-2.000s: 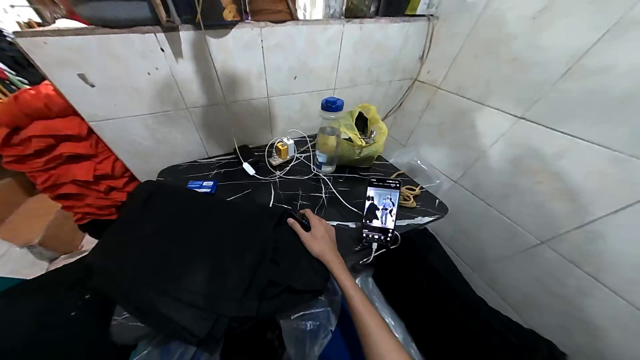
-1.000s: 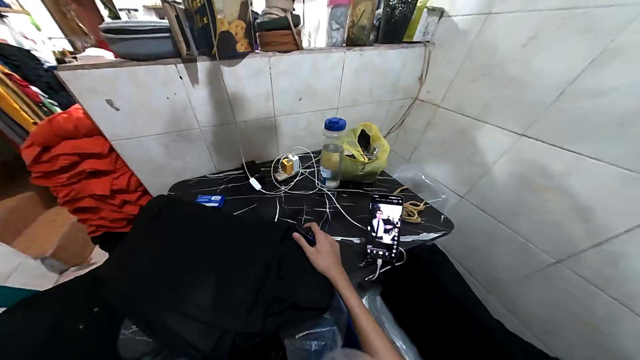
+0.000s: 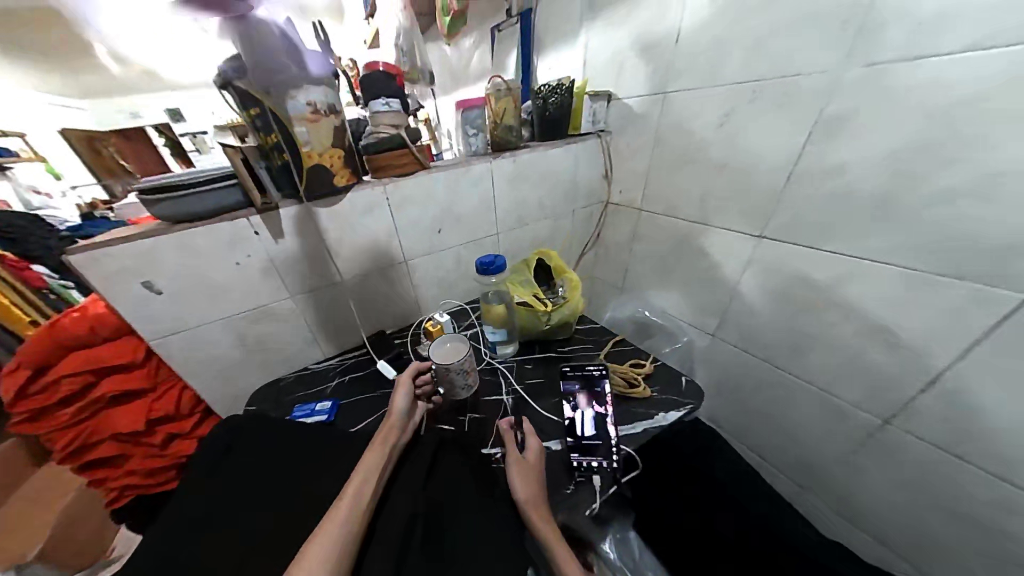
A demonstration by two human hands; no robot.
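Observation:
A patterned mug is held by its handle in my left hand, over the black marble-patterned table. My right hand is closed around a small dark object that I cannot identify. To its right, a phone with a lit screen stands tilted, a white cable at its lower end. Black cloth lies below both hands. Behind the mug is a clear plastic bottle with a blue cap, beside a yellow plastic bag.
A blue packet lies at the table's left; coiled tan cord is at the right. Chargers and white cables sit at the back. A tiled ledge holds jars and containers. Red gathered fabric is stacked at far left.
My left hand has come into view holding the mug. My right hand, earlier resting at the edge of the black cloth, is now near the phone. The view has tilted up.

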